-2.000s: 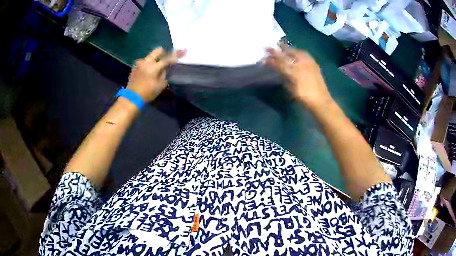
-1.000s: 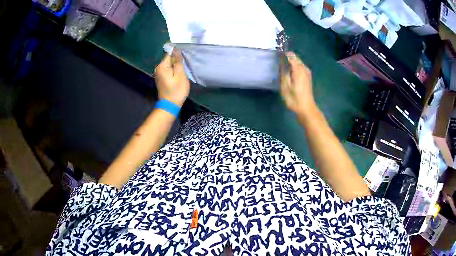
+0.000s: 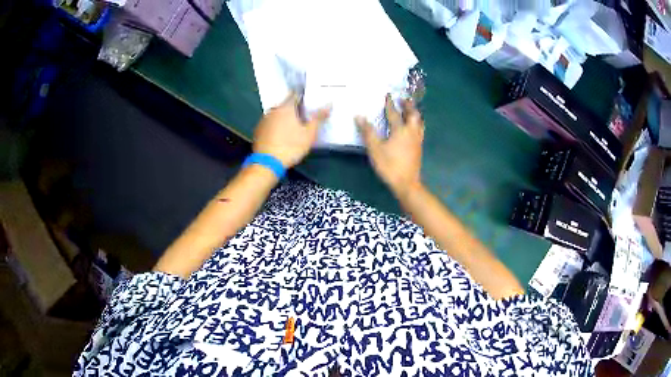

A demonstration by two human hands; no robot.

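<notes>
A white poly mailer [image 3: 340, 121] lies in front of me at the top centre, on the stack of flat white mailers [image 3: 331, 37]. Its near end looks folded or wrapped into a narrow block shape. My left hand [image 3: 289, 131] rests on its left side, thumb on the top face. My right hand [image 3: 396, 140] is on its right side, fingers spread and slightly blurred. Both hands touch or press the mailer from above; I cannot tell if either grips it. What is inside the mailer is hidden.
Black boxes [image 3: 563, 107] stand along the right side of the green tabletop [image 3: 463, 169]. Crumpled white carrier bags [image 3: 515, 37] lie at top right. Mauve-pink boxes [image 3: 165, 22] and a clear pouch [image 3: 125, 46] are at top left. A blue crate [image 3: 79, 16] is in the far left corner.
The grey band at the mailer's near end no longer shows; white covers it. My hands have moved closer together, from the mailer's side edges onto its top face.
</notes>
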